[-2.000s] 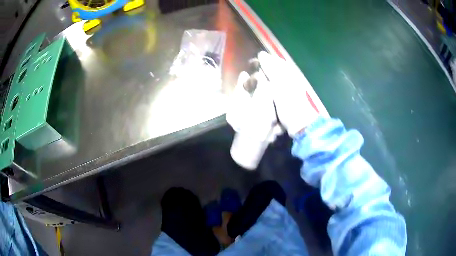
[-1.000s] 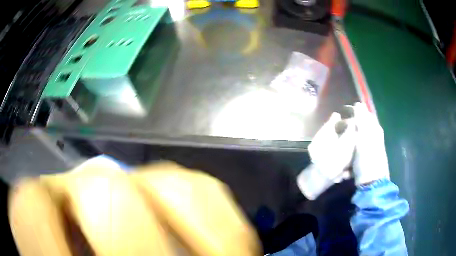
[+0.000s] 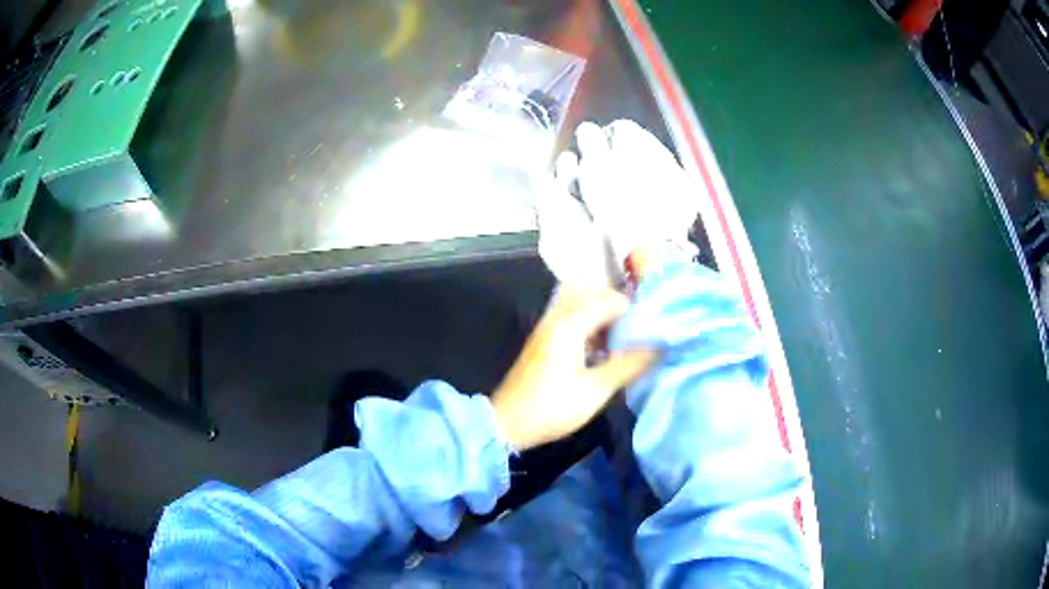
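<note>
My left hand (image 3: pixel 561 371) is bare. Its fingers are at the lower end of a loose white glove (image 3: pixel 569 236), beside my right wrist. Its thumb is apart and points right. Glare and overlap hide whether the fingers grip the glove. My right hand (image 3: pixel 644 190) wears a white glove and holds the loose glove at the bench's right front corner. The two white shapes partly merge in the glare. A clear plastic bag (image 3: pixel 523 86) with small dark parts lies on the steel bench (image 3: pixel 288 127), just beyond my right hand.
A green bent plate with cutouts (image 3: pixel 109 104) stands at the bench's left. A green conveyor (image 3: pixel 863 276) with a white-and-red edge strip (image 3: pixel 736 253) runs along the right. The bench's front edge crosses above my left forearm. A bench leg (image 3: pixel 196 368) stands at lower left.
My bare left hand, large and blurred close to the camera one second ago, is now at the loose glove and right wrist. The view has shifted; the bag still lies on the bench.
</note>
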